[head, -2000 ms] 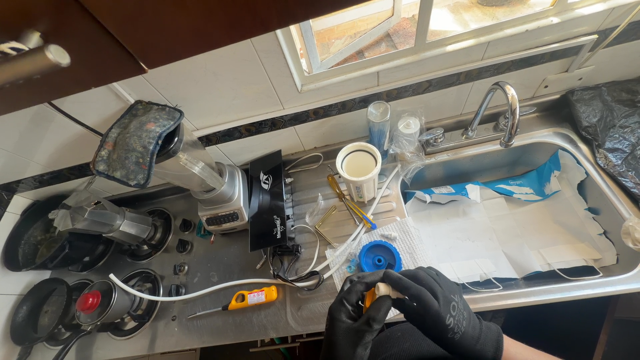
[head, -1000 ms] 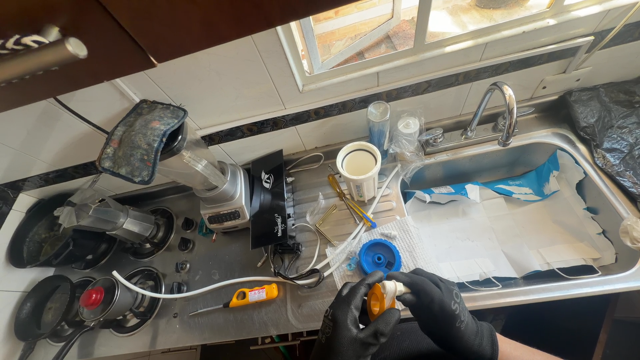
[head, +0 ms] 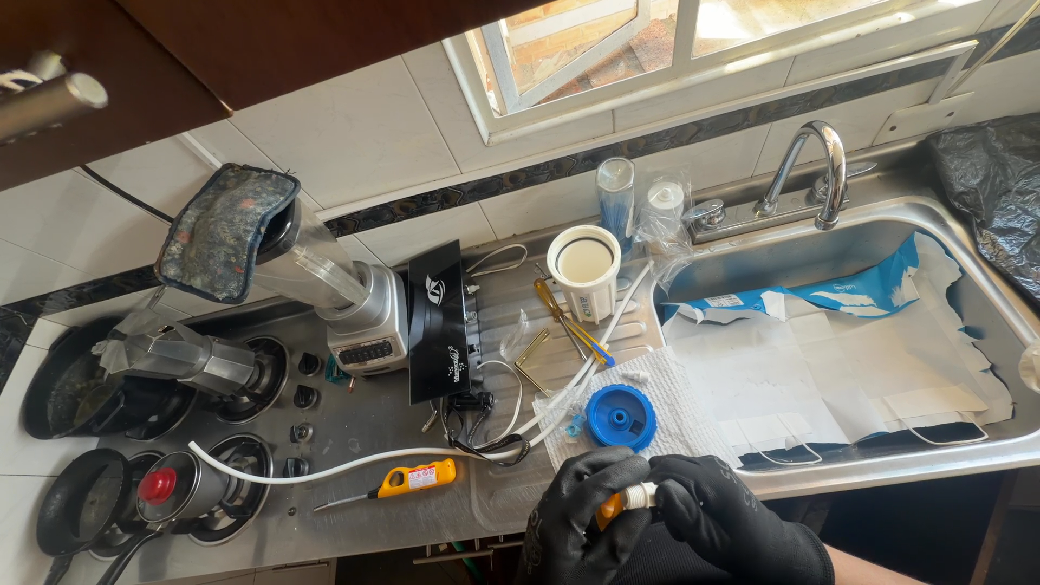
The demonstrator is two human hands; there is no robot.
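Observation:
In a black glove, my left hand (head: 587, 513) grips an orange roll or spool, mostly covered by the fingers. My right hand (head: 711, 508), also gloved in black, holds a white threaded plastic fitting (head: 639, 496) against the orange piece. Just beyond the hands a blue round filter cap (head: 620, 418) lies on a white paper towel (head: 691, 398). Farther back stands a white filter housing (head: 584, 272), open at the top, beside a yellow-handled screwdriver (head: 548, 301). A white tube (head: 357, 467) runs across the steel counter.
A steel sink (head: 861, 479) holds torn white and blue packaging (head: 812, 366). To the left are a blender (head: 366, 325), a black panel (head: 439, 325), a yellow lighter (head: 416, 478), a moka pot (head: 187, 357) and pans on the stove. A faucet (head: 833, 179) rises behind the sink.
The orange piece showed more fully one second ago; now my left fingers cover much of it. The white fitting's threads now show between my hands.

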